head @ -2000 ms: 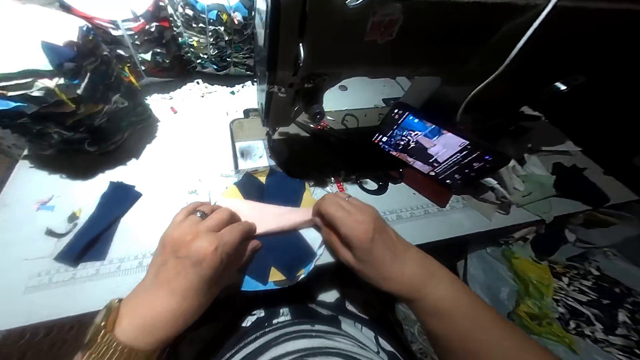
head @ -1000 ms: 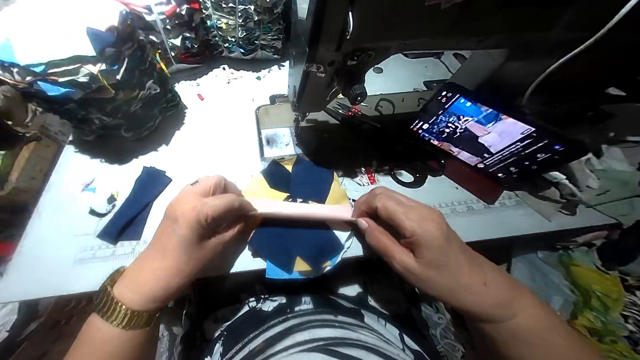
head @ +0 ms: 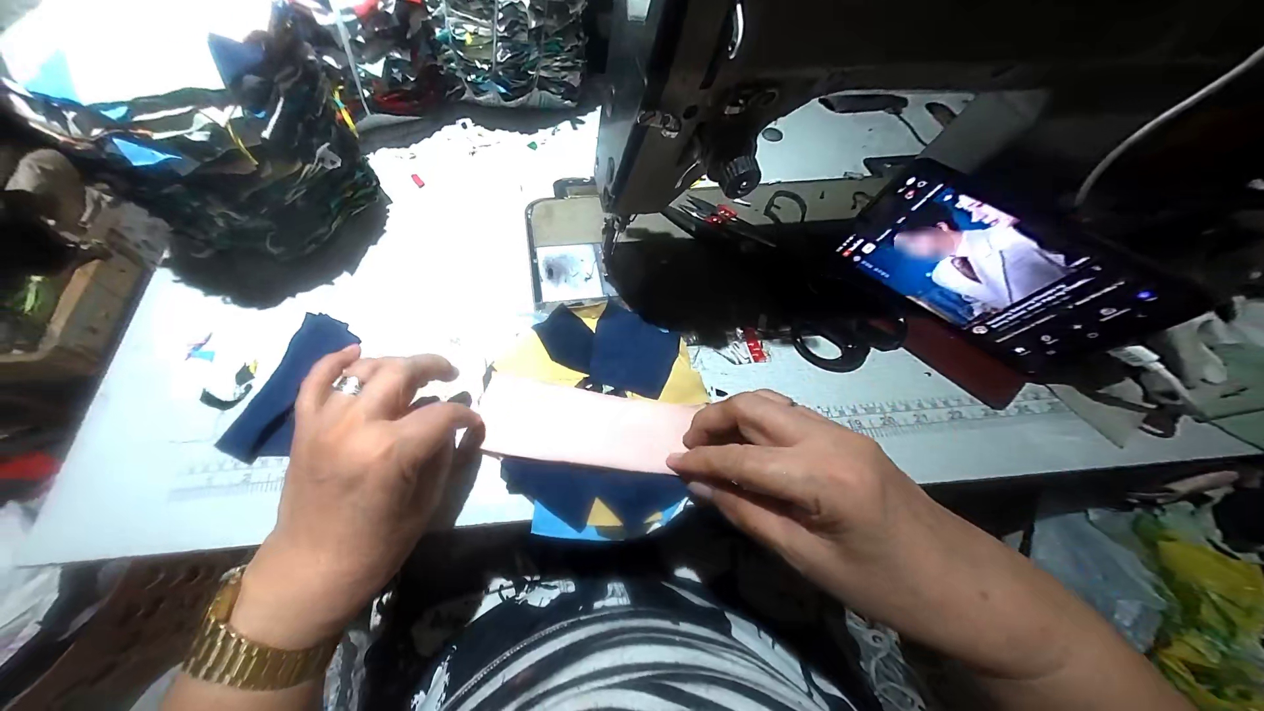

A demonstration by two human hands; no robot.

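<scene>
A pale pink fabric strip (head: 588, 427) stretches flat across a piece of navy, yellow and light-blue patchwork (head: 637, 351) at the table's front edge. My right hand (head: 790, 474) pinches the strip's right end between thumb and fingers. At its left end is my left hand (head: 380, 444), thumb and forefinger apart, the fingertips beside the strip; whether they touch it is unclear. Folded navy fabric (head: 296, 385) lies on the table just behind my left hand. The presser foot area of a sewing machine (head: 614, 232) stands behind the patchwork.
A phone (head: 1007, 267) with a lit screen leans at the right, above a dark red case. Black-handled scissors (head: 834, 346), thread snips (head: 726, 212) and a printed ruler scale (head: 908, 415) are near it. Bundled fabric scraps (head: 267, 168) stand back left; plastic bags (head: 1175, 592) are at lower right.
The pink strip, a narrow band held at both ends a second ago, now shows its broad face. My left thumb and forefinger have spread apart.
</scene>
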